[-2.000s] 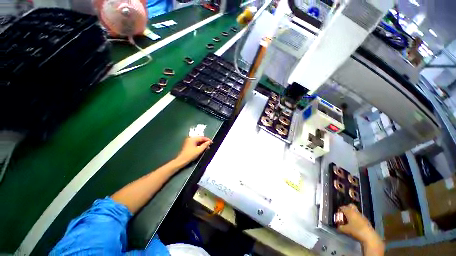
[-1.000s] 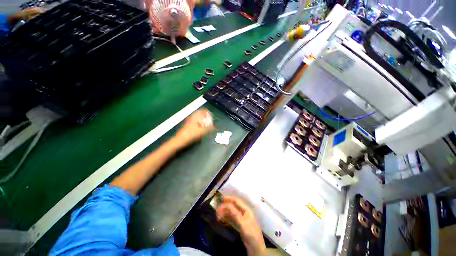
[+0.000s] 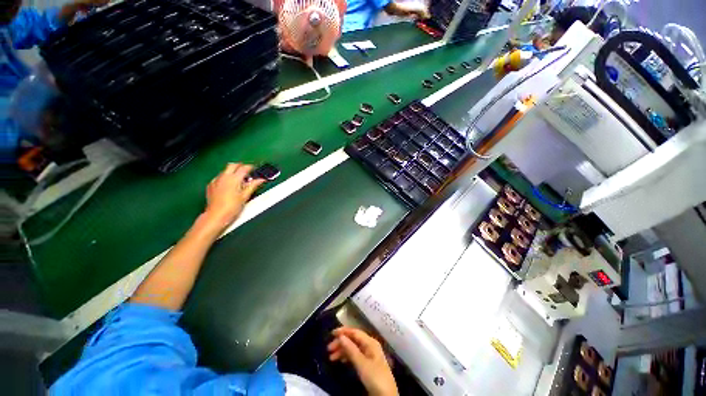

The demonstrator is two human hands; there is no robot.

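Observation:
My left hand (image 3: 229,193) is over the green belt with its fingertips on a small dark square workpiece (image 3: 266,172) with a pale rim. My right hand (image 3: 362,357) is at the near corner of the white machine, fingers curled and apart, with nothing visible in it. A blister tray (image 3: 410,151) lies beside the belt; several of its pockets show parts. The far fixture (image 3: 509,227) holds copper-coloured ring parts. A second fixture (image 3: 590,375) with rings is cut off at the lower right.
More workpieces (image 3: 312,147) lie spaced along the belt. A white crumpled scrap (image 3: 368,216) is on the bench. A tall black tray stack (image 3: 162,73) and a pink fan (image 3: 311,25) stand beyond the belt. Machine heads overhang at right. Other people's blue sleeves show at the far side.
My left hand has moved from the bench edge onto the belt, to a workpiece. My right hand has left the near fixture for the machine's front corner. The view has shifted; the far fixture sits beneath the head.

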